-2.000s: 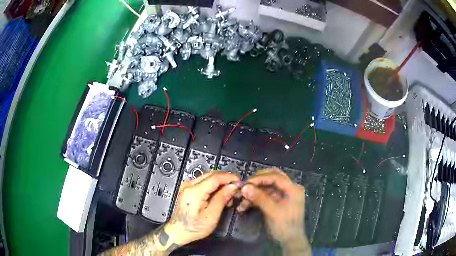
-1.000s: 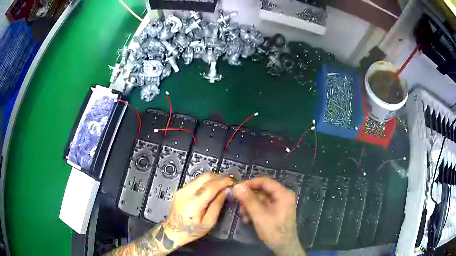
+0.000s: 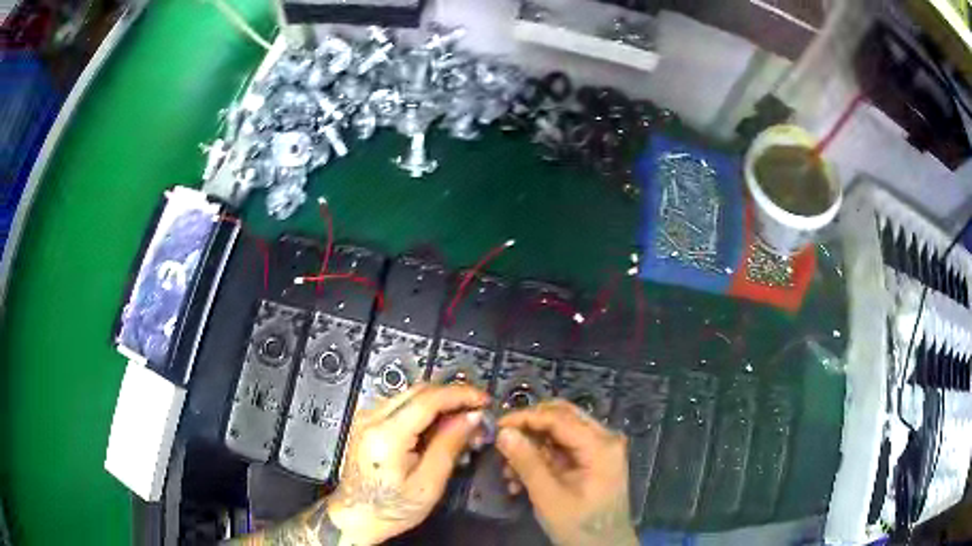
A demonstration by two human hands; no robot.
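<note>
Long black lock panels lie side by side in a row along the front, with round holes; some holes show a bright ring. My left hand and my right hand meet over the middle panels. A tiny pale translucent washer shows between the fingertips of both hands, blurred and partly covered by the fingers. The hands hide the lower parts of the middle panels. Thin red lead wires with small white plugs lie at the panel tops.
Silver castings are heaped at back left, with dark rings beside them. A blue screw bin, a red screw bin and a grease tub stand right. A foam tray is far right; a washer box is left.
The view has shifted, so the bench things sit further left in the picture. Both hands stay together at the fingertips, now slightly lower, and more of the middle panels' ringed holes show.
</note>
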